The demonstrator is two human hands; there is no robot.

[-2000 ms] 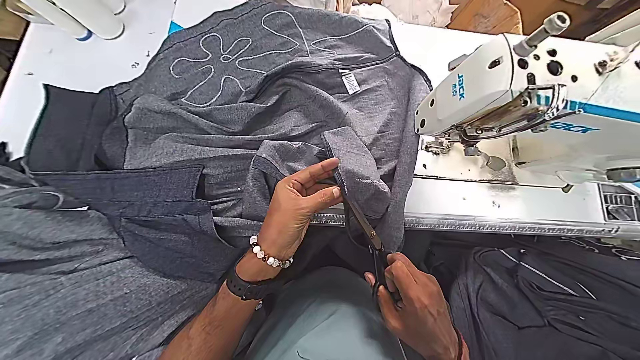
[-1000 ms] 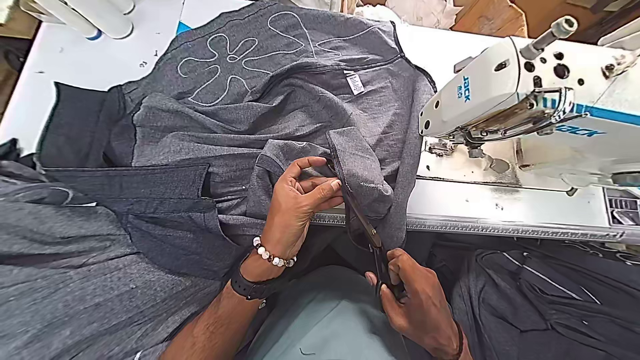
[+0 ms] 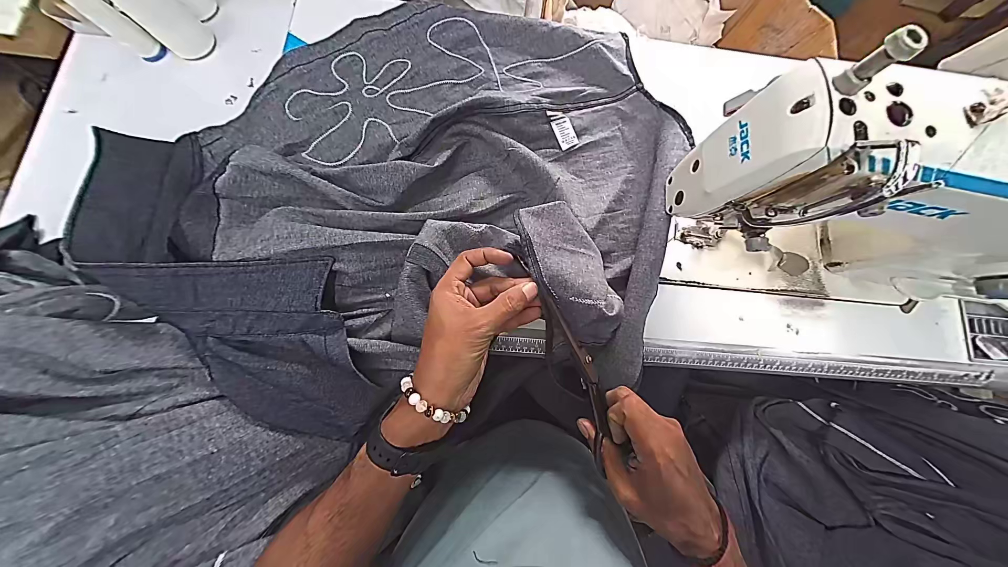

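Note:
A grey fabric garment [image 3: 472, 173] with pale looped stitching and a small white label lies spread over the sewing table. My left hand [image 3: 472, 315], with a bead bracelet and a black wristband, pinches the dark seam edge of a folded garment part [image 3: 567, 260]. In my right hand [image 3: 650, 457] are dark metal scissors [image 3: 587, 362], their handles gripped near the table's front edge. The blades point up and left along that seam, close to my left fingertips. How far the blades are apart cannot be told.
A white Jack sewing machine [image 3: 764, 150] stands at the right, its needle area beside the garment. A measuring scale [image 3: 787, 364] runs along the table's front edge. White thread cones [image 3: 173, 27] are at the upper left. More dark garments [image 3: 866, 472] lie at the lower right, grey cloth [image 3: 118, 441] at the left.

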